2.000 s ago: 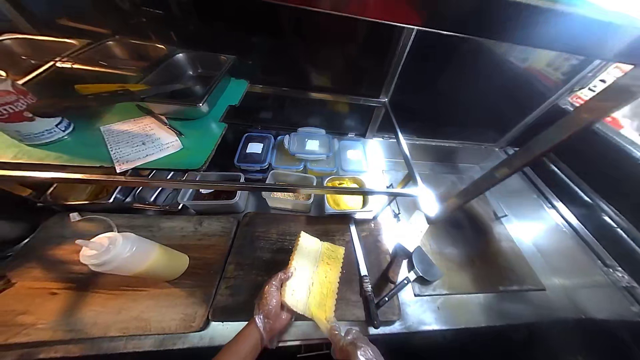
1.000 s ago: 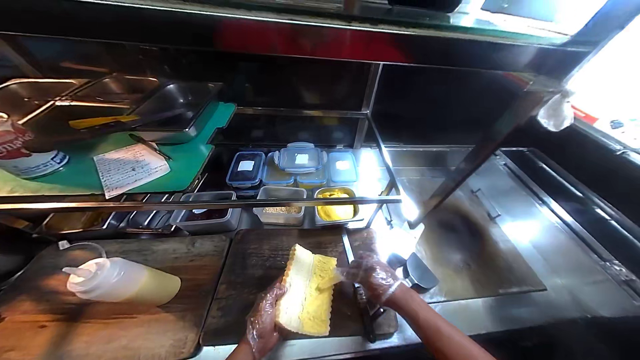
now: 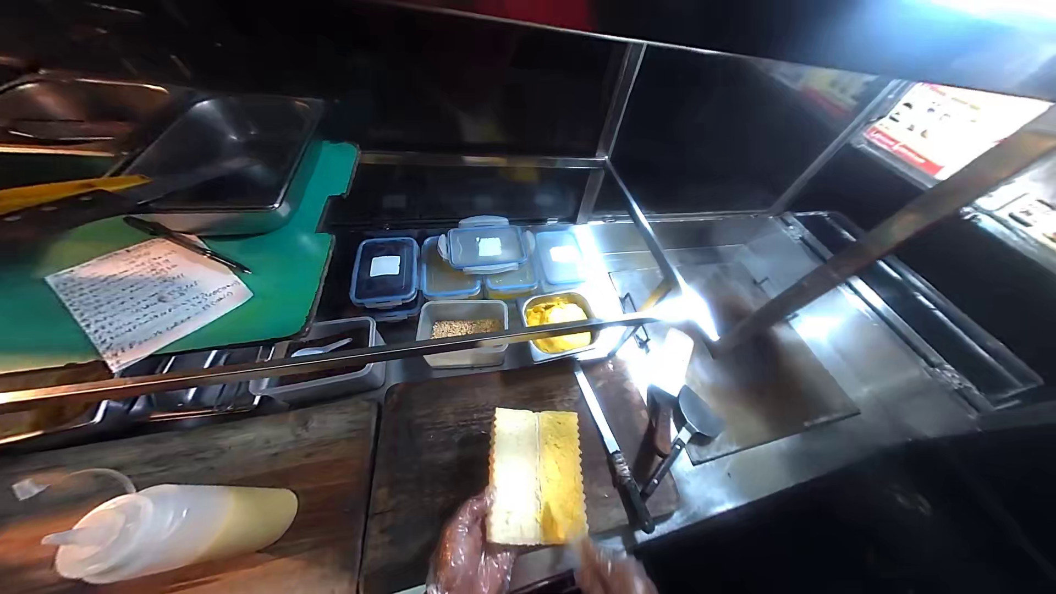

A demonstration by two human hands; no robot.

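Note:
My left hand (image 3: 470, 549), in a clear plastic glove, holds an opened slab of bread (image 3: 536, 478) with ridged edges by its lower left side. The bread's left half is pale and its right half is coated in a yellow spread. At its lower right corner is my gloved right hand (image 3: 609, 569), blurred and cut off by the frame's bottom edge; whether it holds anything is not visible. Right of the bread, a long knife (image 3: 610, 445) lies on the dark wooden board (image 3: 429, 437). A container of yellow spread (image 3: 558, 323) stands behind the board.
A squeeze bottle (image 3: 186, 528) lies on the left board. Lidded containers (image 3: 487, 247) and a tub of brown granules (image 3: 464, 328) stand behind a metal rail (image 3: 388, 351). A spatula (image 3: 697, 412) lies beside the griddle (image 3: 767, 388). A handwritten paper rests on the green board (image 3: 289, 289).
My right hand has moved from the bread's upper right to its lower right corner. My left hand still holds the bread.

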